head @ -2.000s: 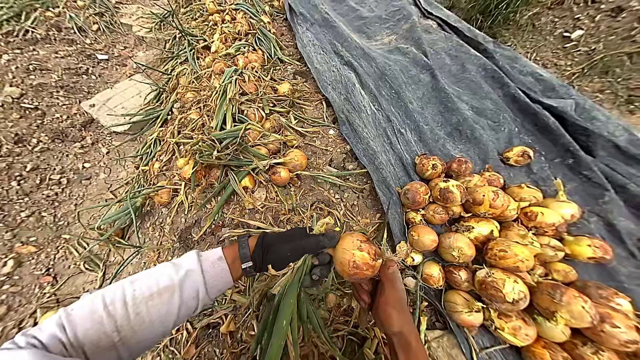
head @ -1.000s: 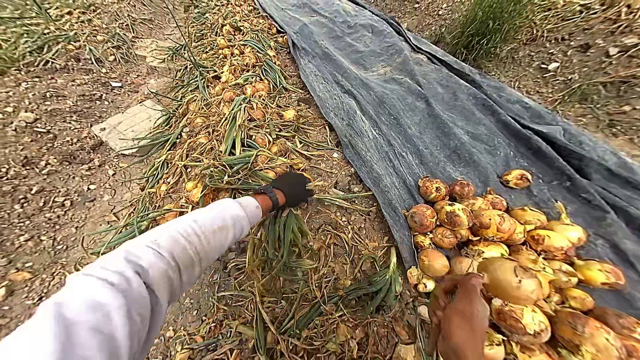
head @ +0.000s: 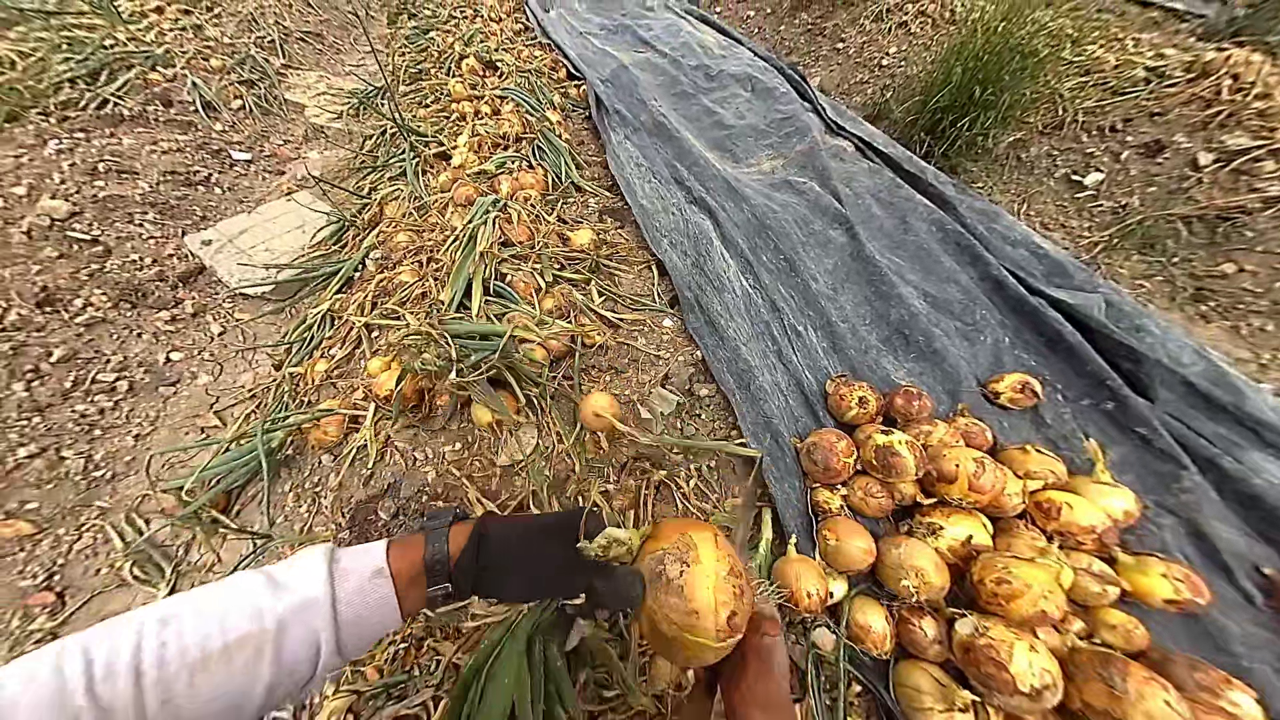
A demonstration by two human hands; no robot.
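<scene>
My left hand (head: 545, 556), in a black glove, holds a large yellow onion (head: 697, 592) by its neck end, with green leaves (head: 520, 665) hanging below. My bare right hand (head: 755, 668) is at the onion's root end, its fingers partly hidden by the onion and the frame edge. A thin, blurred greyish shape rises beside the roots; whether it is a blade in my right hand, I cannot tell. Just right of my hands, a heap of trimmed onions (head: 1015, 590) lies on a dark fabric sheet (head: 790, 230).
A row of pulled onions with green and dry leaves (head: 480, 260) runs away from me, left of the sheet. One loose onion (head: 599, 411) lies on the soil ahead of my left hand. A flat pale slab (head: 262, 240) is at the left, a grass tuft (head: 985, 85) beyond the sheet.
My left hand, which was reaching over the row, is back nearer me with an onion. My right hand has moved left from the heap to this onion's root end.
</scene>
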